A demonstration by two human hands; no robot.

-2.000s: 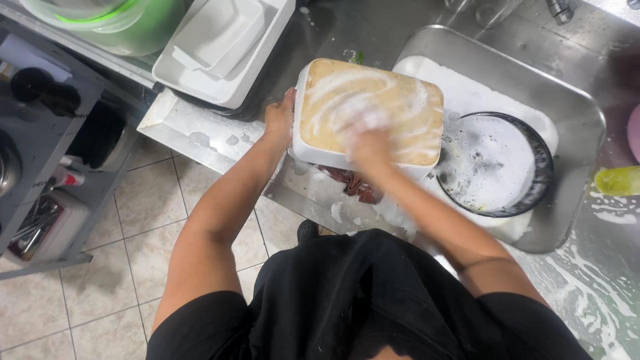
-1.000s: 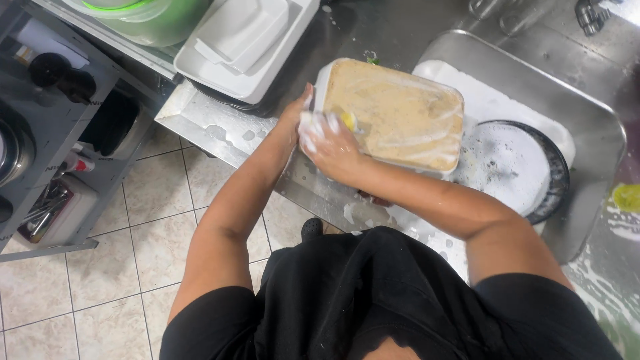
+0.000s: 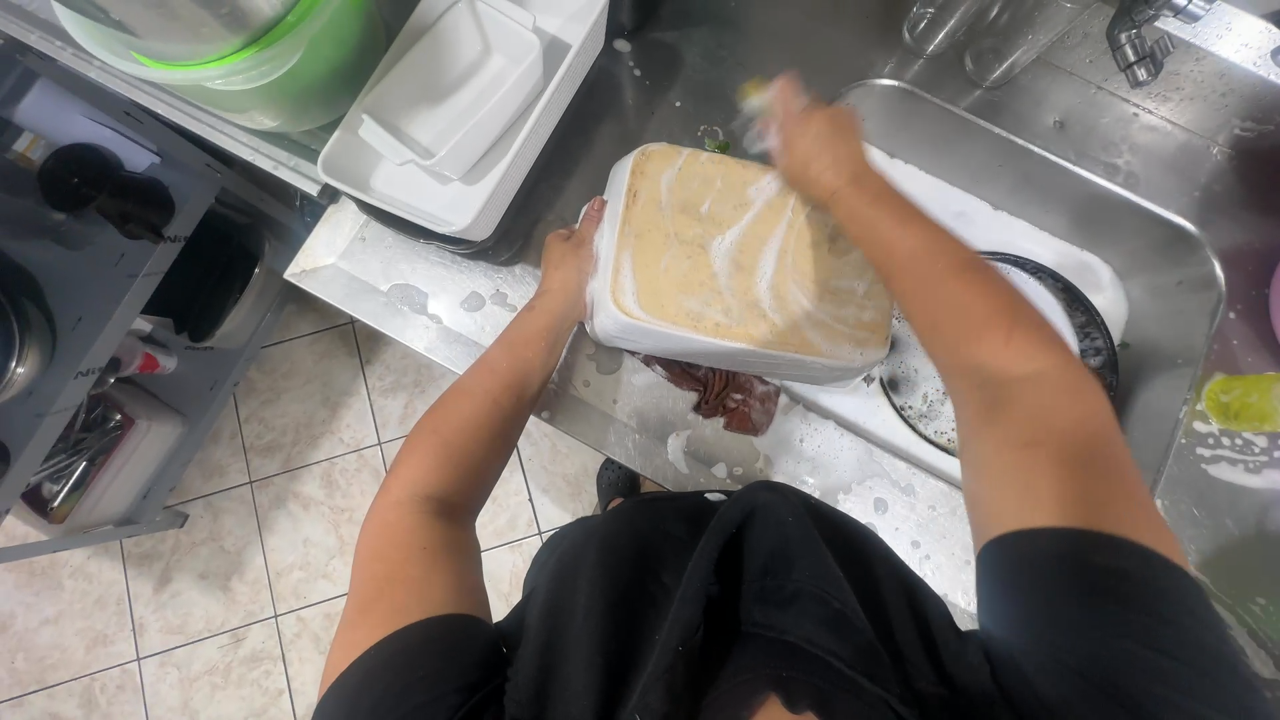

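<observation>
A rectangular white tub (image 3: 740, 255) with a soapy, tan-stained base facing up rests at the left edge of the sink, partly over the counter. My left hand (image 3: 574, 255) grips its left end, thumb on the rim side. Beyond the tub's far edge, my right hand (image 3: 815, 135) is blurred by motion and holds a sudsy sponge (image 3: 757, 105) with a yellow part showing. A wet brown cloth (image 3: 735, 398) lies on the steel just below the tub's near side. Inside the sink (image 3: 1190, 235), a dark-rimmed round pan (image 3: 1090, 335) with suds sits on a white tray (image 3: 925, 185), partly behind my right forearm.
Stacked white trays (image 3: 345, 150) with smaller dishes stand at upper left, beside a green plastic bowl (image 3: 330, 70). Clear glasses (image 3: 940, 22) and a faucet (image 3: 1135, 50) are at the back. A yellow-green sponge (image 3: 1243, 402) lies right of the sink. A grey shelf unit (image 3: 90, 400) stands left.
My right hand has moved from the tub's left end to beyond its far edge, sponge still in it. My left hand stays at the tub's left end.
</observation>
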